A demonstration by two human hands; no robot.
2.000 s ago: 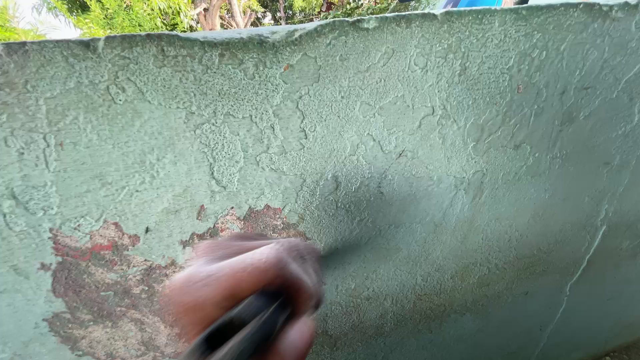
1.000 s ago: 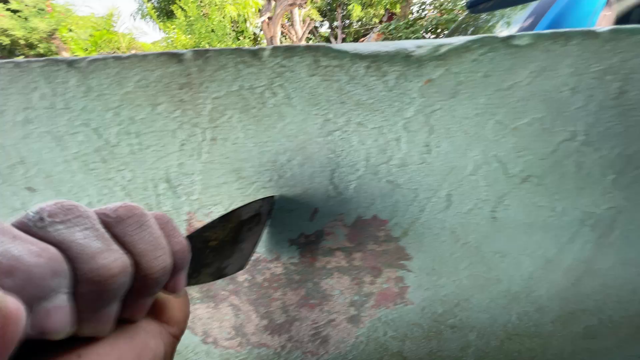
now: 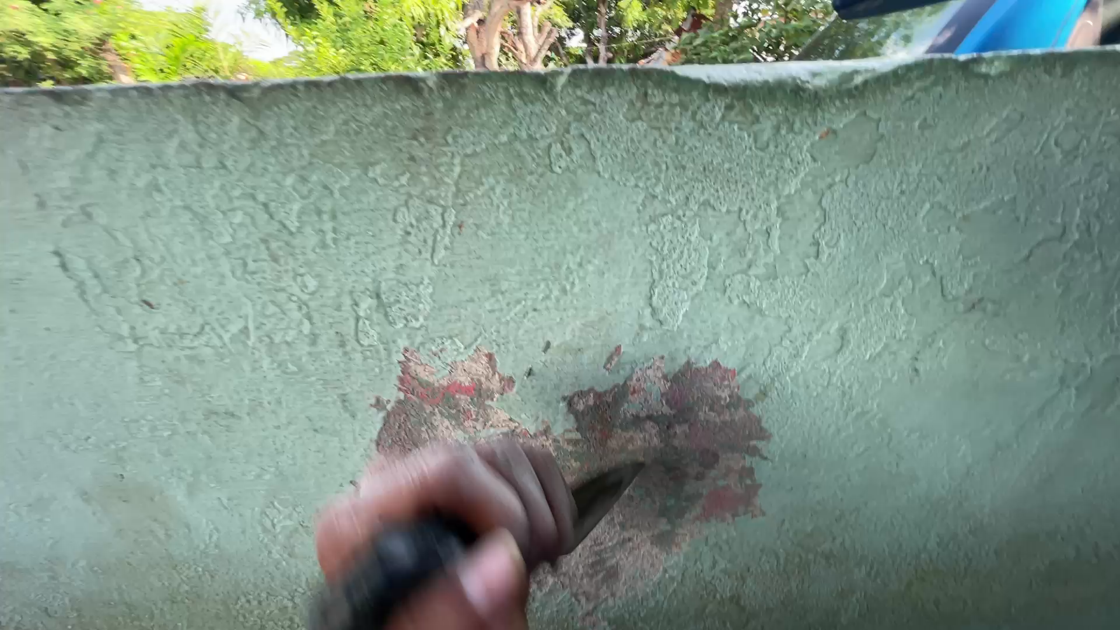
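My left hand (image 3: 446, 525), blurred by motion, is closed around the black handle (image 3: 385, 569) of a hand tool. The thumb lies at the lower right of the fist. A dark, pointed metal blade (image 3: 604, 503) sticks out to the upper right, beyond the fingers. Its tip lies over a rough patch of exposed reddish-brown and grey surface (image 3: 709, 437) on a green painted wall (image 3: 560, 271). More exposed surface shows above the fist, with a bright red streak. Whether the blade touches the wall is unclear. My right hand is out of view.
The wall's uneven top edge (image 3: 394, 77) runs across the view. Raised, cracked paint covers much of its face. Trees (image 3: 507, 35) and bushes stand behind it. Part of a blue object (image 3: 1019, 24) shows beyond the wall at the upper right.
The fist and tool were left of the exposed patch a second ago and now lie over its lower left part. The tool has stayed in my left hand.
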